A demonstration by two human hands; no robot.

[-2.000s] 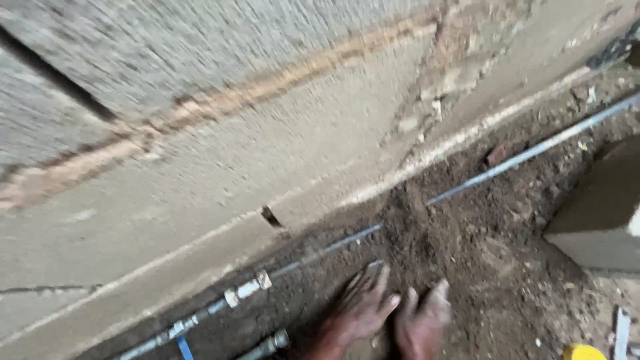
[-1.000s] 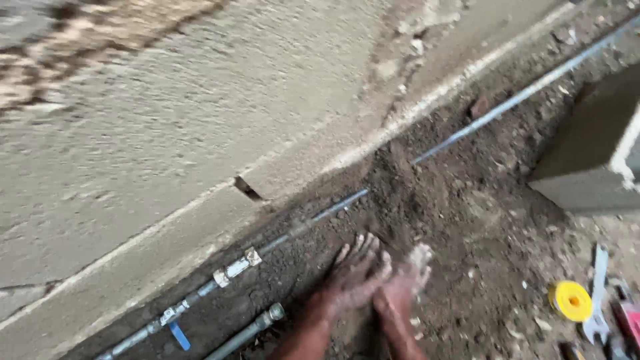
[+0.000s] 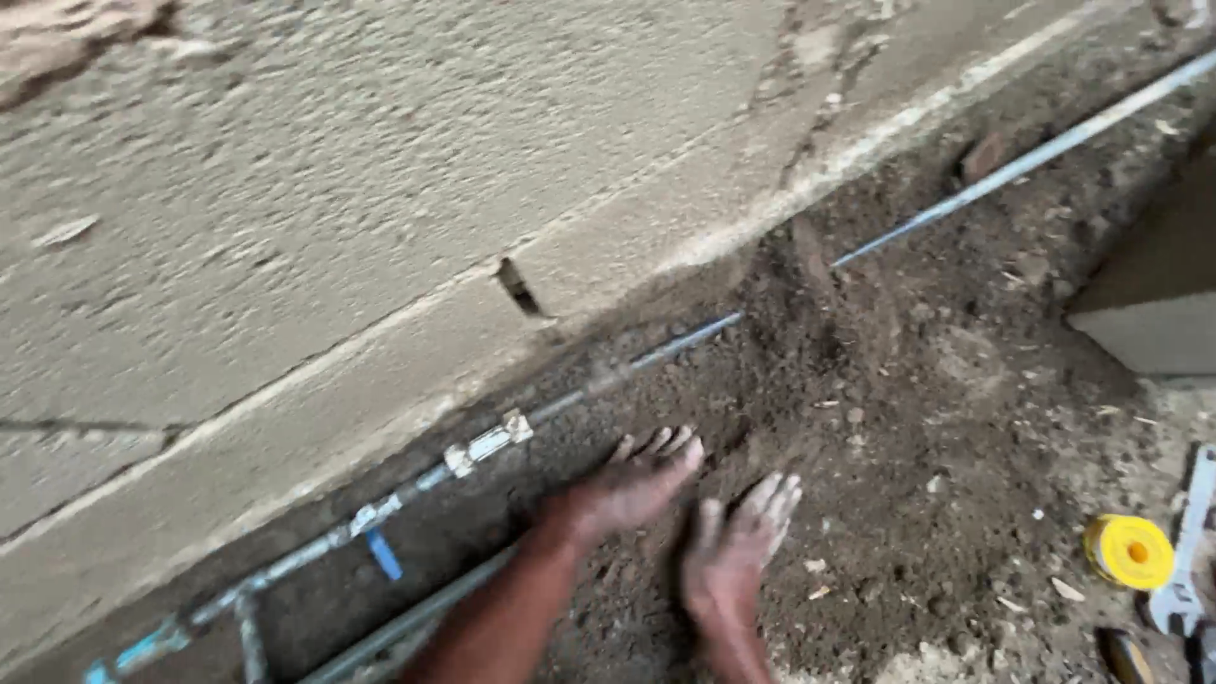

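My left hand (image 3: 641,484) rests palm down on loose dark soil (image 3: 855,418), its fingers spread towards the wall. Close by on its right, my right hand (image 3: 741,541) also lies on the soil, thumb apart from the fingers, holding nothing. Both hands are dusty. Beyond them a thin metal pipe (image 3: 689,339) runs along the wall's foot, partly under soil. It carries a pipe coupling (image 3: 489,444) and a valve with a blue lever handle (image 3: 383,554) at the lower left. Another visible stretch of pipe (image 3: 1026,160) emerges from the soil at the upper right.
A rough cement-rendered wall (image 3: 380,190) with a small slot fills the upper left. A second metal pipe (image 3: 408,622) lies behind my left forearm. At right are a concrete block (image 3: 1159,328), a yellow tape roll (image 3: 1130,552) and an adjustable wrench (image 3: 1183,579).
My hands were close together one second ago; now a gap of soil separates them. The view has shifted somewhat.
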